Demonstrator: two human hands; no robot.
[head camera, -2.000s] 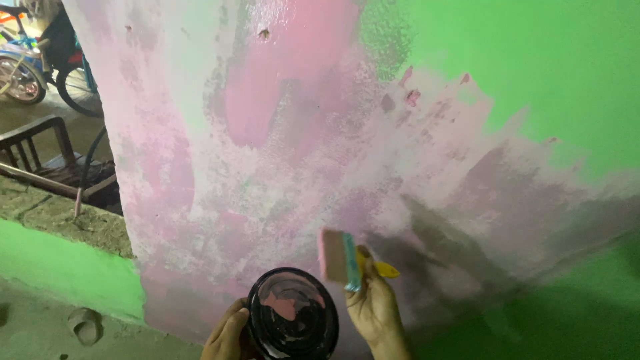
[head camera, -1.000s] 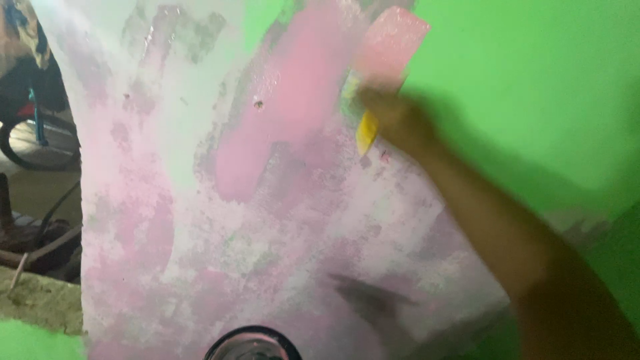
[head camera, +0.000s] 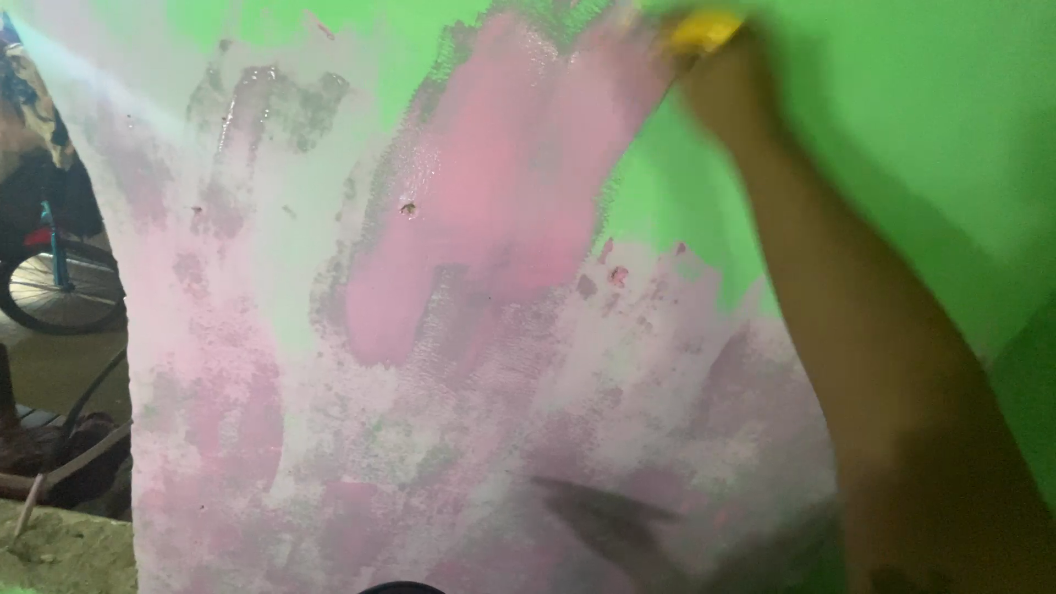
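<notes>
My right hand, blurred and raised at the top right, grips the yellow handle of a paintbrush. The bristles are hard to make out against the wall, at the upper end of a band of wet pink paint. Around that band the surface is patchy pale pink and white, with green paint above and to the right. Only the dark rim of a paint container shows at the bottom edge. My left hand is out of view.
Left of the wall's edge is an opening with a bicycle wheel, dark items and a cable on the floor beyond. A rough concrete ledge lies at the lower left. Shadows of my arm fall on the wall.
My right hand with the brush has risen from beside the container to the upper wall. A second pink stroke has joined the first. My left hand has left the view.
</notes>
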